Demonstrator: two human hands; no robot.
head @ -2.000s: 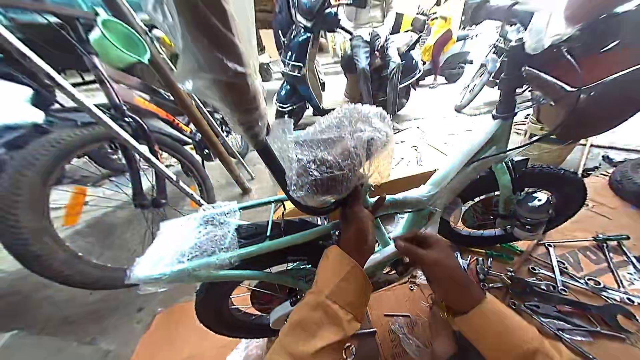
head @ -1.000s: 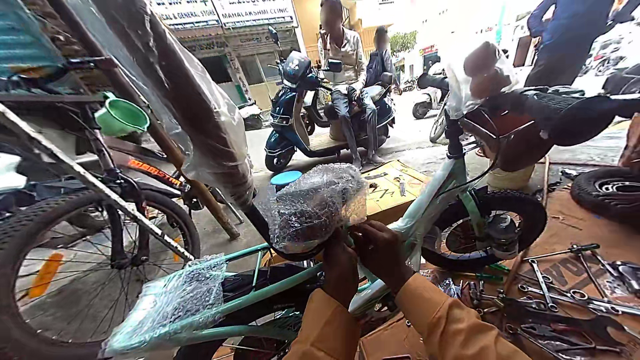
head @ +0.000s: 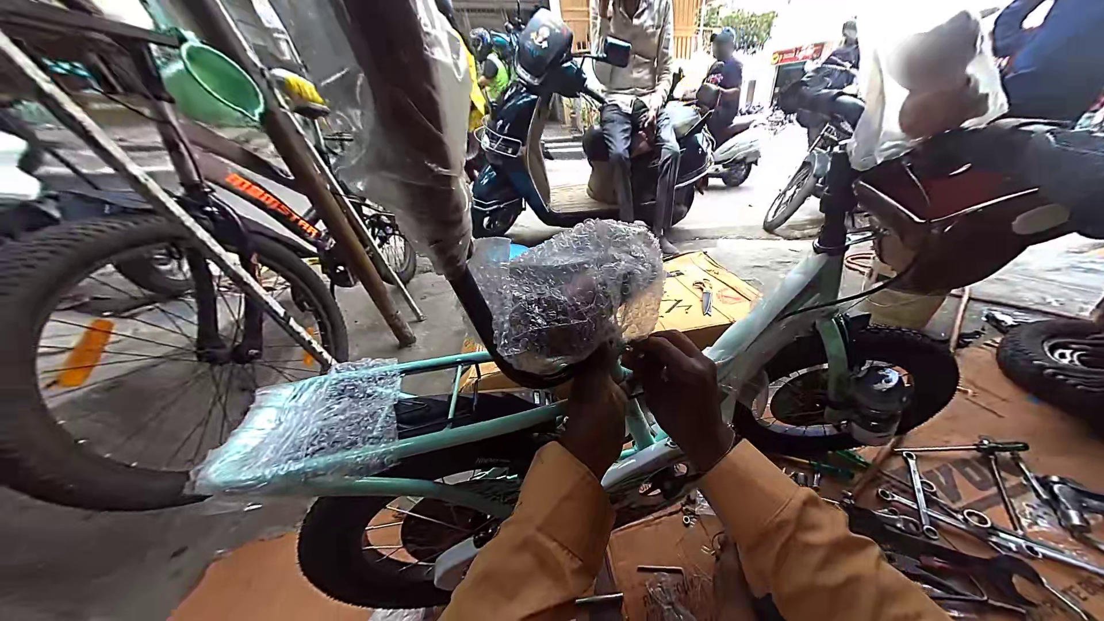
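A small mint-green bicycle (head: 483, 431) stands in front of me, with a bubble-wrapped saddle (head: 569, 293) and a bubble-wrapped rear rack end (head: 302, 423). My left hand (head: 595, 410) is at the frame just under the saddle, its fingers partly hidden behind the wrist and wrap. Close on its right, my right hand (head: 681, 392) has thumb and fingers pinched together at the seat-post area; what lies between them is too small to tell. A black curved tube in plastic wrap (head: 414, 129) rises left of the saddle.
Spanners (head: 918, 496) and other hand tools lie on cardboard at the right, near a loose tyre (head: 1052, 362). A carton (head: 703, 293) sits behind the frame. Another bicycle's wheel (head: 172, 362) and leaning poles stand left. Beyond is a scooter (head: 535, 172) with a seated person.
My right hand has moved up from the lower frame tube to beside my left hand under the saddle. The view has tilted up.
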